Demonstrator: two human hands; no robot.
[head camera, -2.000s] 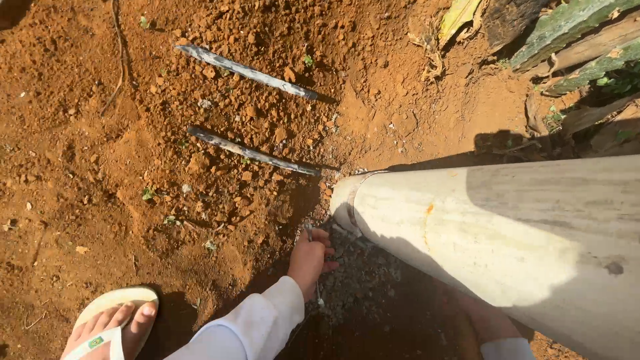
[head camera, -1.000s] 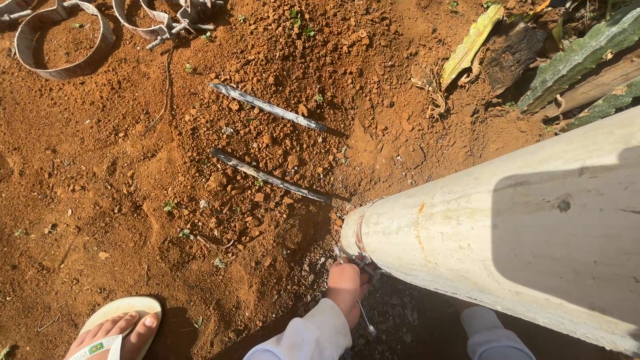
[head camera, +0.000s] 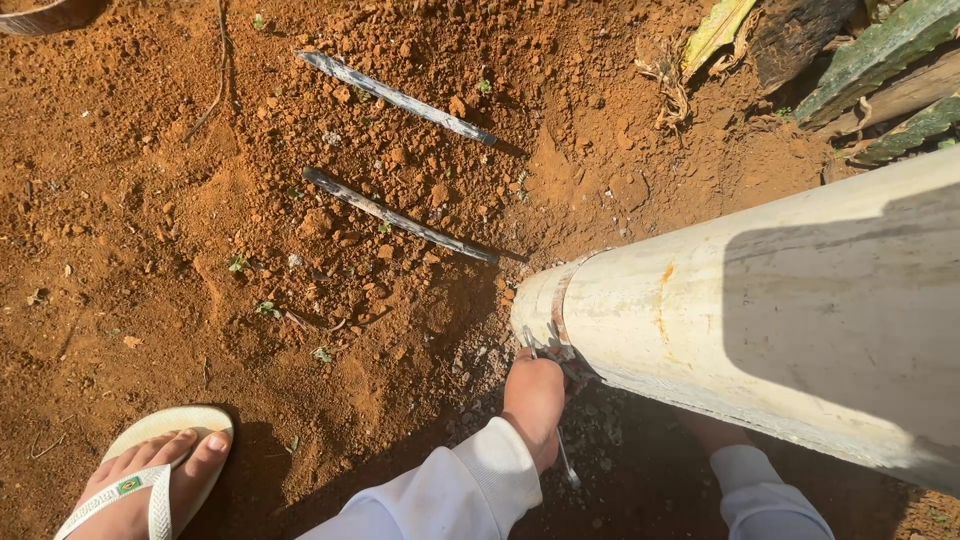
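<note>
A pale round post (head camera: 675, 300) rises from the soil at the right, with a rusty metal band (head camera: 559, 300) around its base. My left hand (head camera: 534, 397) is closed around a metal wrench (head camera: 568, 461); one end shows above my fist beside the band, the other below it. Where the wrench meets the band's fastening, shade and my fingers hide the detail. My right hand (head camera: 709, 429) reaches under the post from the lower right; its fingers are hidden behind the post, so its grip cannot be seen.
Two curved dark strips, an upper strip (head camera: 397, 97) and a lower strip (head camera: 397, 217), lie on the reddish soil. Part of a metal ring (head camera: 45, 19) shows top left. A sandalled foot (head camera: 161, 472) stands lower left. Spiny green leaves (head camera: 877, 60) are at the upper right.
My left hand stays at the foot of the post with the wrench, whose lower end is now angled differently. The view has shifted, leaving only part of one metal ring at the upper left.
</note>
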